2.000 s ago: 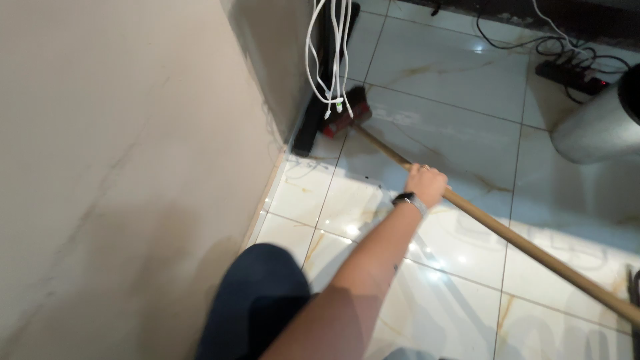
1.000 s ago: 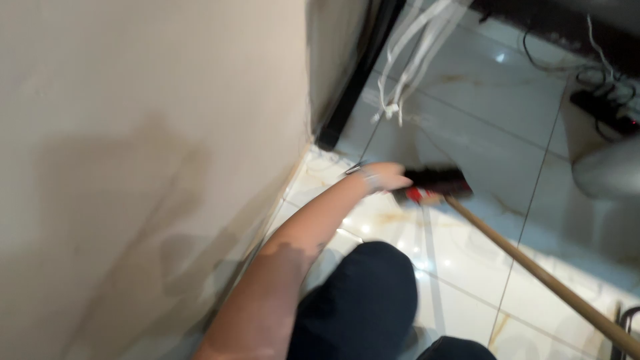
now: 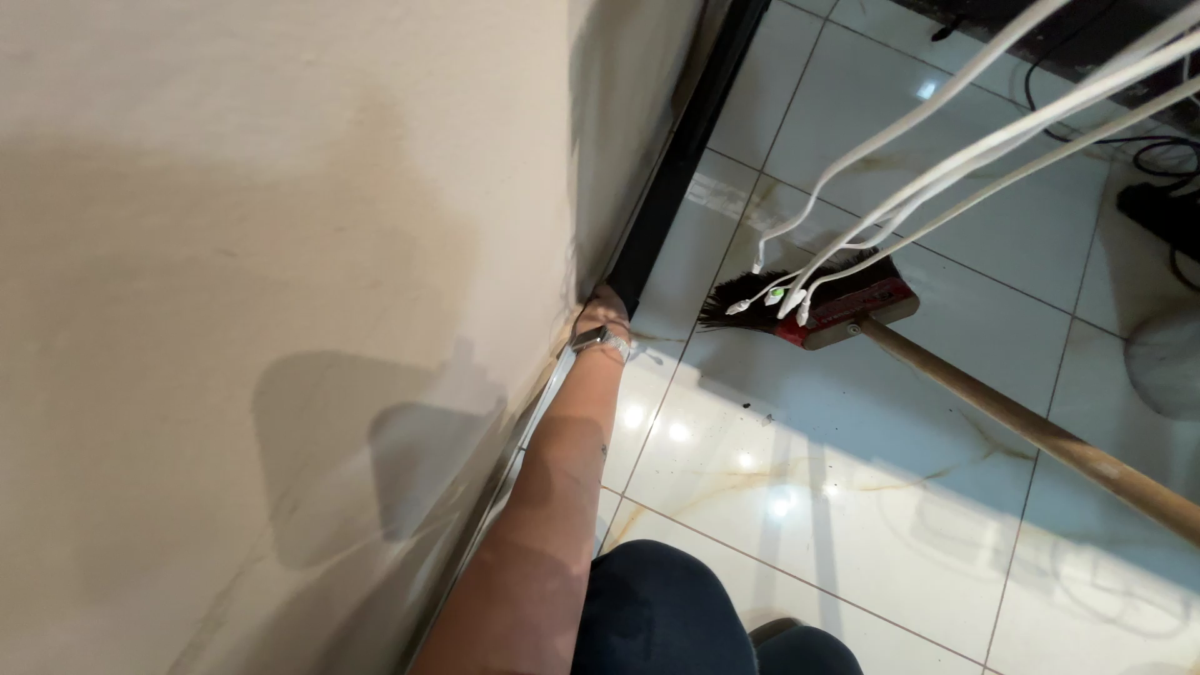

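Observation:
My left hand (image 3: 603, 307), with a watch on its wrist, reaches down to the foot of the wall corner, at the near end of a black strip (image 3: 667, 206) along the wall base. Its fingers are mostly hidden, so whether it grips anything cannot be told. To its right, the broom's red head with dark bristles (image 3: 858, 305) rests on the tiles. The broom's wooden handle (image 3: 1022, 417) runs to the lower right out of view. My right hand is outside the view. White cables (image 3: 947, 173) hang in front of the bristles, their plug ends loose.
A beige wall (image 3: 281, 234) fills the left side. Dark specks (image 3: 747, 406) lie on the glossy floor tiles (image 3: 844, 562). At the right are black cables (image 3: 1162, 155), a black power strip (image 3: 1158, 216) and a rounded grey container (image 3: 1167, 361). My knee (image 3: 661, 609) shows at the bottom.
My left hand was on the broom handle two seconds ago, then beside the broom head, and is now at the wall corner. The view has shifted considerably.

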